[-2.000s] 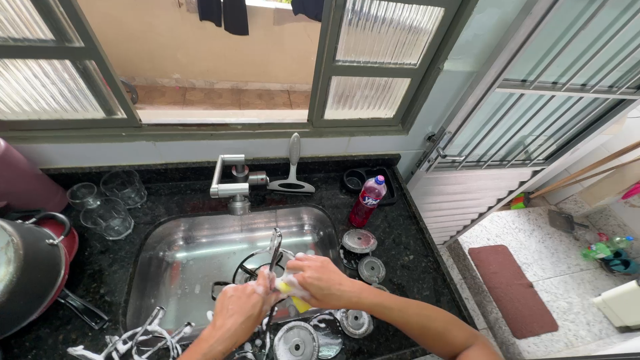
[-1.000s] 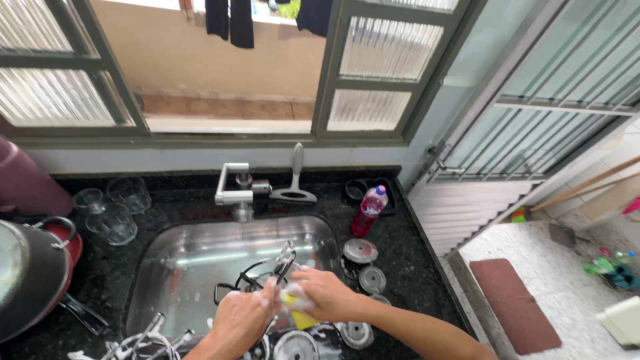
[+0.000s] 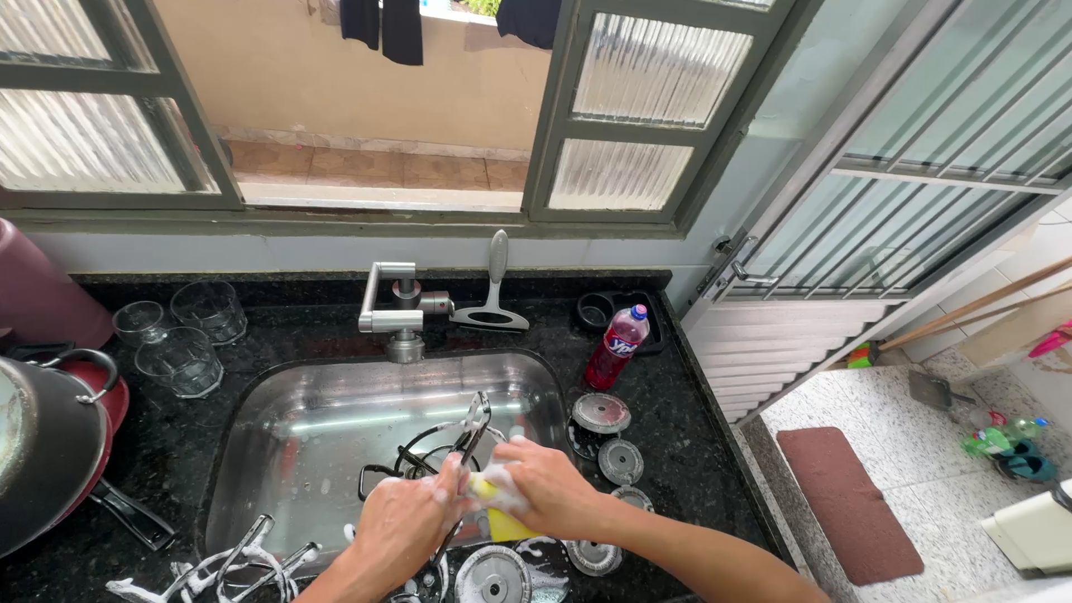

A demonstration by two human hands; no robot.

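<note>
Above the front right part of the stainless steel sink basin [image 3: 285, 444], my left hand [image 3: 410, 519] grips a black metal stove grate [image 3: 427, 452], whose bars and ring reach over the basin. My right hand [image 3: 544, 486] presses a foamy yellow sponge [image 3: 507, 526] against the same grate. Suds coat the fingers of both hands. Round metal burner caps [image 3: 601, 414] line the counter right of the sink, and a larger burner part [image 3: 494, 578] lies just below my hands. Other soapy grates [image 3: 243, 565] rest at the front left edge of the basin.
A faucet [image 3: 394, 314] and a squeegee [image 3: 494, 293] are behind the basin. A red detergent bottle [image 3: 618, 347] stands by a black holder [image 3: 596, 310]. At left are drinking glasses [image 3: 180, 364] and a black pot [image 3: 50, 444] on a red pan [image 3: 117, 402], its handle jutting toward the sink.
Both hands stay on the grate and sponge, with only small shifts against each other. The things on the counter keep their places.
</note>
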